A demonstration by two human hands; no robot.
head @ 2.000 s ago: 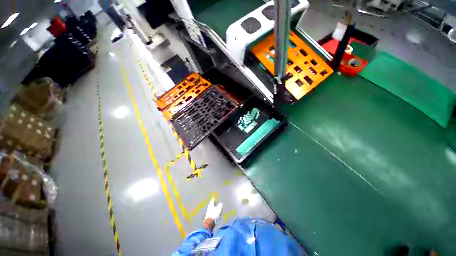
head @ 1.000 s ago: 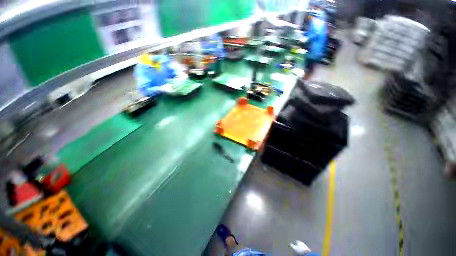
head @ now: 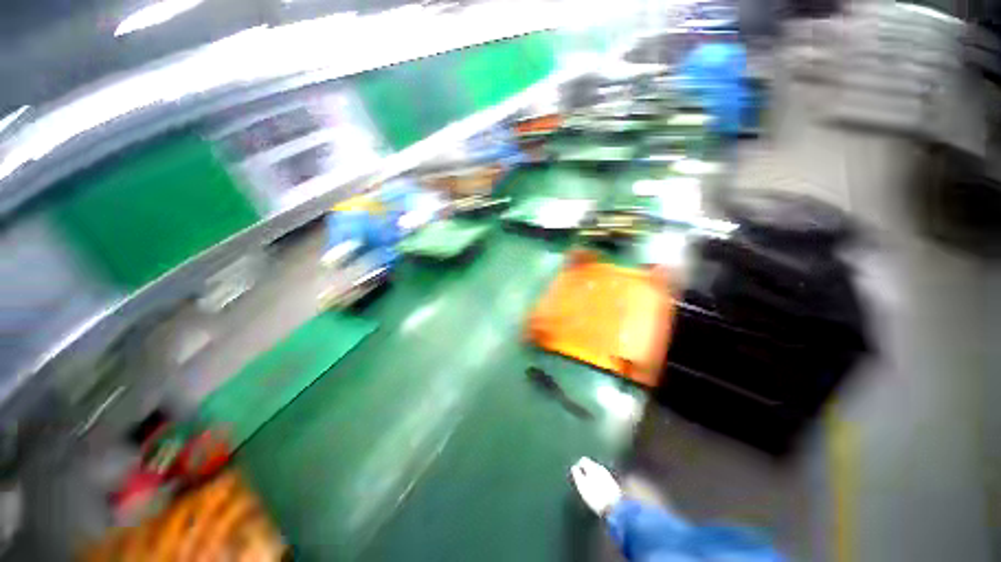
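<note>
The picture is strongly blurred. My right hand (head: pixel 596 485), in a white glove with a blue sleeve, is over the near right edge of the green bench (head: pixel 472 483). Its fingers point forward and left, with a small gap at the tips, and nothing shows in it. My left hand is not in view. An orange tray (head: pixel 604 316) with raised corners lies farther along the bench, beyond my hand and not touched. A slim black brush (head: pixel 560 393) lies between the tray and my hand.
Black bins (head: pixel 768 329) stand right of the bench. An orange sheet with cutouts (head: pixel 203 527) is at lower left, beside red items (head: pixel 198 456). A green mat (head: pixel 291 373) lies left. People in blue (head: pixel 362 236) are along the far left side and at the far end (head: pixel 716 82).
The view has swung from the bin and pallets to the bench. Since one second ago, the tray and brush appear farther right, and my right hand has come up and left to the bench edge.
</note>
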